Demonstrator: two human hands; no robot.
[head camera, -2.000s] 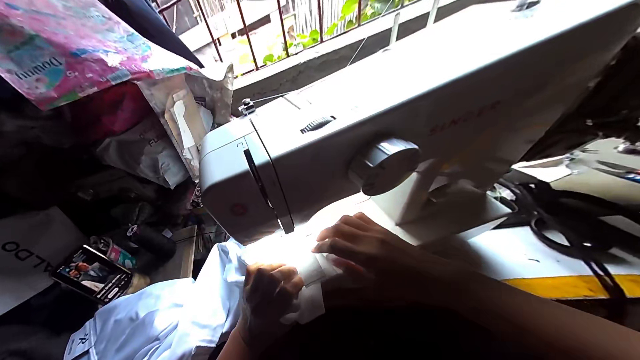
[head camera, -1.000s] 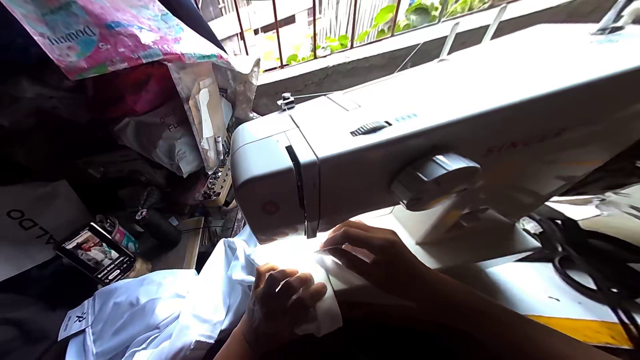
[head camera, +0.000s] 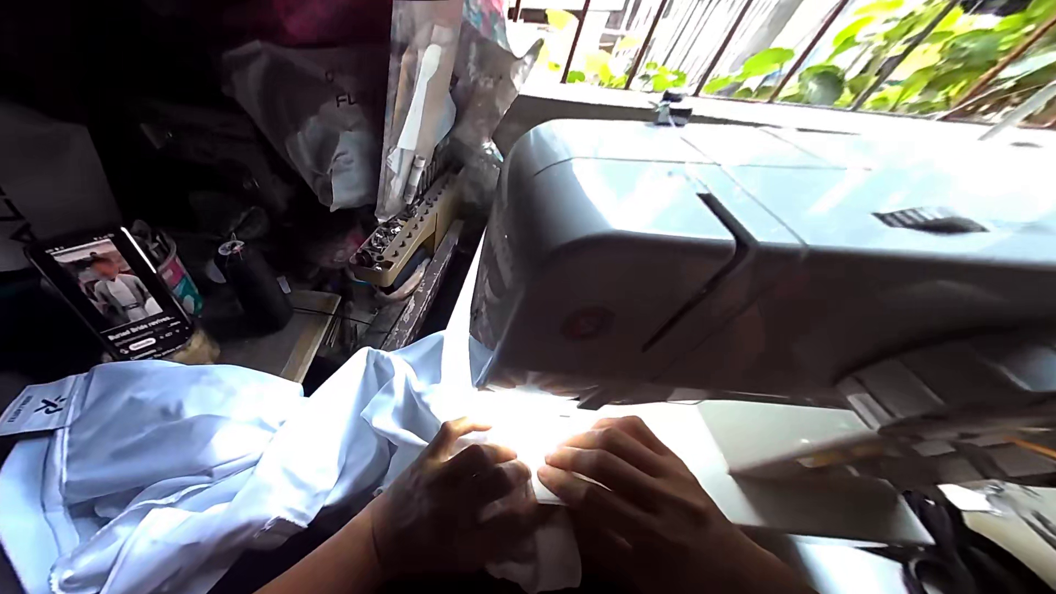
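Note:
A white sewing machine (head camera: 627, 272) fills the right half of the head view, its lamp glaring on the bed below. White fabric (head camera: 206, 454) spreads from the lower left to the lit area under the machine head. My left hand (head camera: 462, 503) has its fingers curled on the cloth, gripping it in front of the machine head. Close beside it, my right hand (head camera: 631, 495) lies with bent fingertips on the fabric. A loose end of cloth hangs between the two hands. Glare and the machine head hide the needle and presser foot.
A phone (head camera: 111, 293) showing a video leans at the left, near a dark thread spool (head camera: 252, 285). Behind are a bobbin tray (head camera: 412, 235) and a plastic bag of tools (head camera: 417, 107). Dark cords (head camera: 949, 536) lie at the lower right, and a barred window (head camera: 742, 49) is behind.
The view has shifted closer to the machine head. My right hand, earlier reaching in flatter from the right, now has its fingers bent beside my left hand.

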